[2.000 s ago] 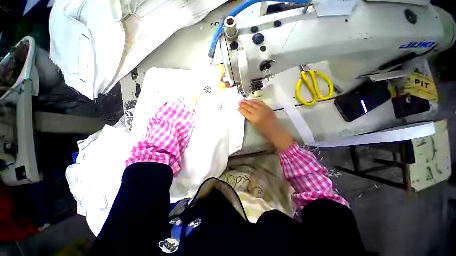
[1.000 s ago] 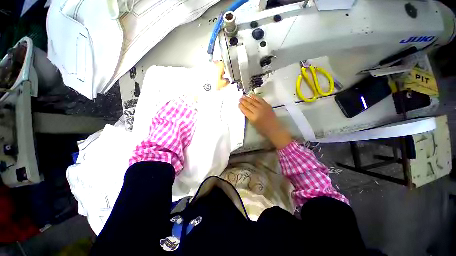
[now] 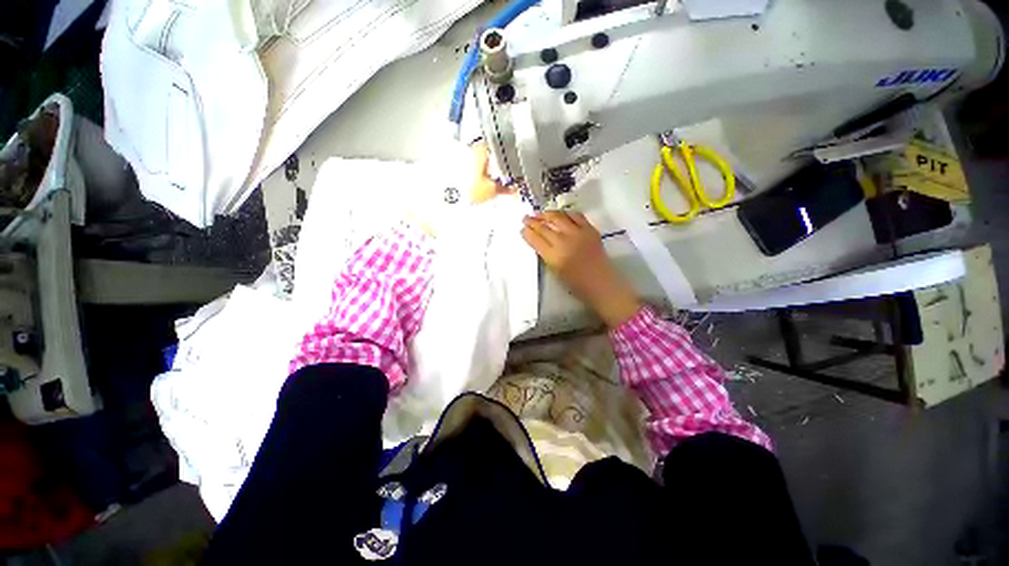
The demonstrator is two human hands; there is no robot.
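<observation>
A white garment piece [image 3: 487,260] lies over the table's left part and hangs over its front edge. The sewing machine [image 3: 763,77] stands above it, its needle area at the cloth's upper right edge. My left hand [image 3: 482,177] is mostly lost in glare on the cloth; a few fingers show left of the presser foot. My right hand [image 3: 568,245] lies flat, fingertips at the cloth's right edge just below the needle area. Whether the fingers grip the cloth is hard to see.
Yellow-handled scissors [image 3: 693,181] and a black phone [image 3: 801,207] lie right of the needle. A white tape [image 3: 841,285] runs along the table's right front edge. A white heap [image 3: 199,100] lies at the upper left. A blue tube [image 3: 466,83] curves by the machine head.
The view has shifted slightly. My hands stay beside the needle area; the right fingers are a little more bent. The cloth has hardly moved.
</observation>
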